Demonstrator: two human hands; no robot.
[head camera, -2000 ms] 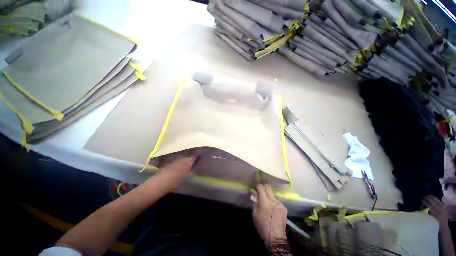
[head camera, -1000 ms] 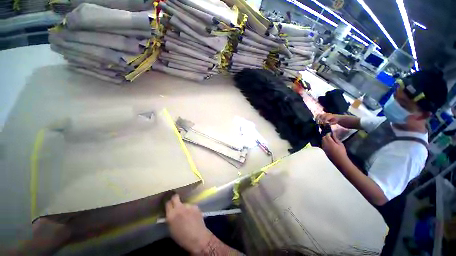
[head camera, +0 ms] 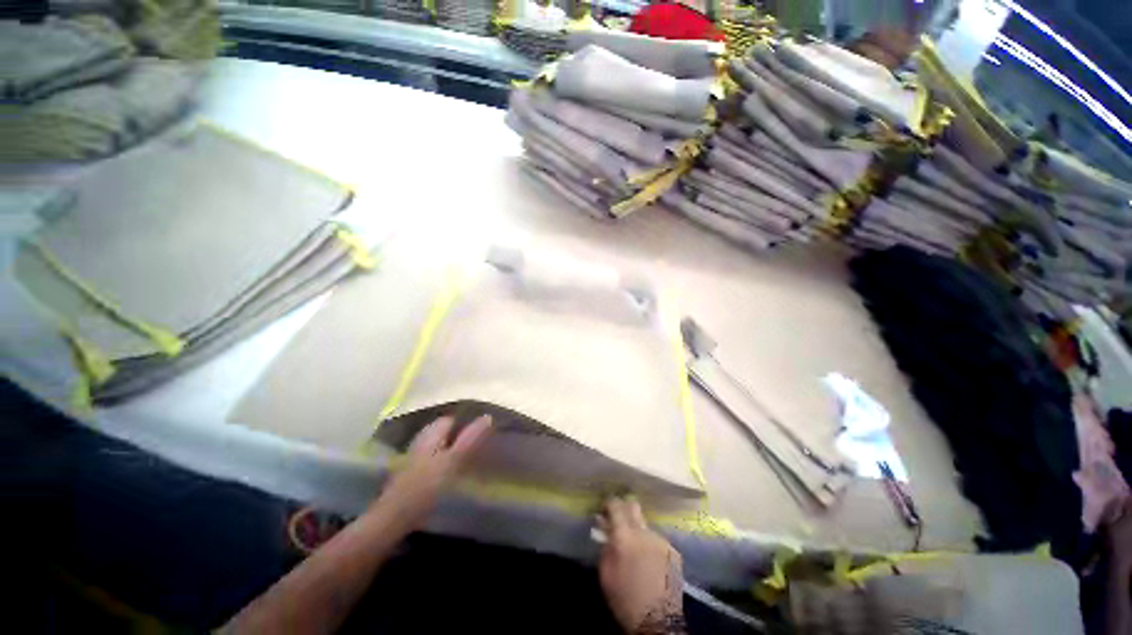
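Note:
A grey-beige fabric panel (head camera: 559,360) with yellow edge tape down both sides lies on the beige sheet. Its near edge is lifted in a curve, open like a pocket. Two darker tabs with a notch between them show at its far edge. My left hand (head camera: 437,465) is at the left part of the opening, fingers apart, fingertips near the raised edge; whether it grips the fabric is unclear. My right hand (head camera: 636,558) is at the near edge toward the right, fingers bent with fingertips at the fabric; its hold is blurred.
A flat left stack (head camera: 186,236) lies at left. Folded bundles (head camera: 770,149) stand at the far side. Narrow strips (head camera: 763,422), a white scrap (head camera: 859,422), thread snips (head camera: 899,496) and a black heap (head camera: 962,385) lie right. Another stack (head camera: 993,595) drapes over the near edge.
The view swung right to a masked co-worker, then back left. Compared with two seconds ago, my left hand's fingers are more visible outside the opening. The panel lies in much the same place.

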